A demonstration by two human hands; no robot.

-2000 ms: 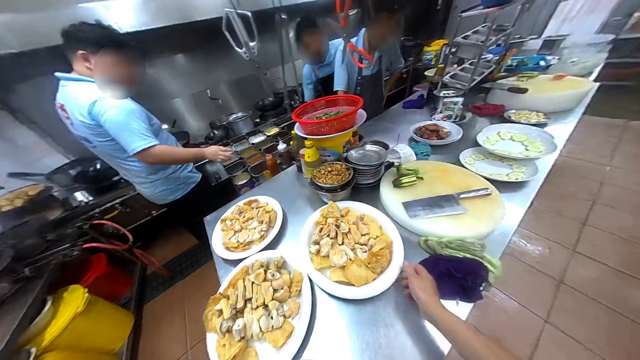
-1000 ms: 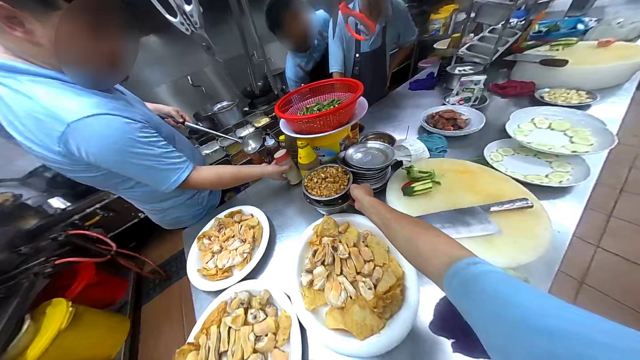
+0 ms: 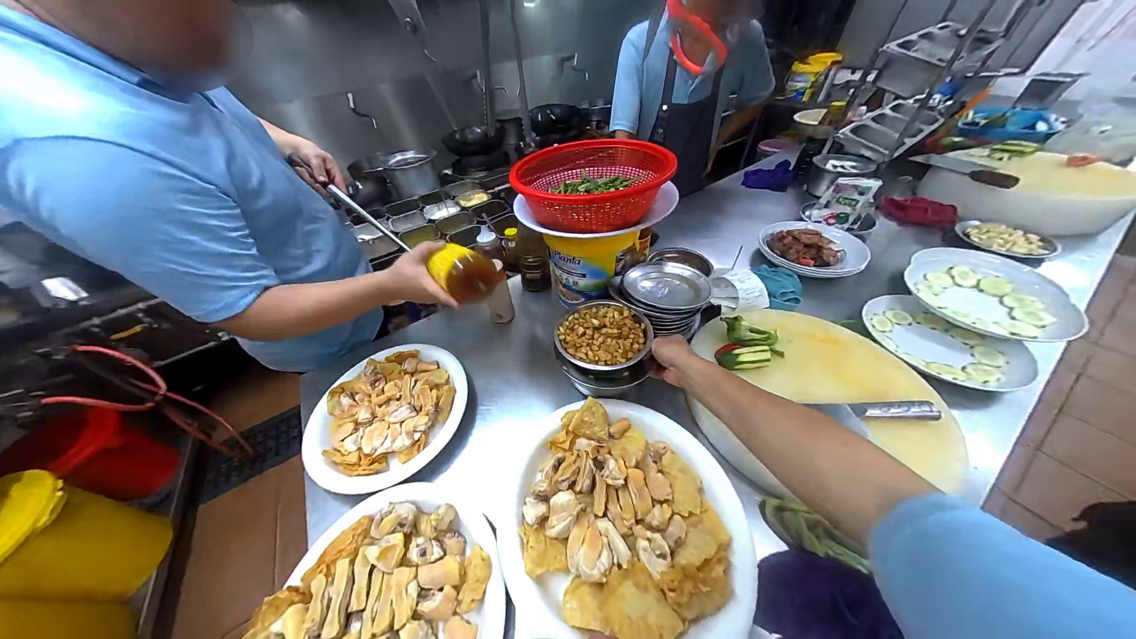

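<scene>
My right hand (image 3: 674,362) reaches in from the right and grips the side of a metal bowl (image 3: 603,335) of browned chopped pieces, which sits on another metal container. Part of its fingers is hidden. My left hand is not visible. Nearest me lies a large white oval plate (image 3: 741,568) of sliced chicken on fried sheets. Two similar plates, a lower left one (image 3: 497,612) and an upper left one (image 3: 457,426), lie beside it. Right of the bowl, a round cutting board (image 3: 887,382) bears cut cucumber (image 3: 744,357) and a cleaver (image 3: 896,409) under my forearm.
At left a co-worker holds a bottle (image 3: 461,273) and a ladle (image 3: 377,226); another person stands behind. A red basket (image 3: 593,209) tops a yellow tub (image 3: 586,266) beside stacked metal dishes (image 3: 667,286). Plates with cucumber slices (image 3: 1069,315) stand at right.
My right hand has moved from beside the near plate to the metal bowl. The co-worker has come nearer and now holds a bottle raised above the table. The view has shifted closer.
</scene>
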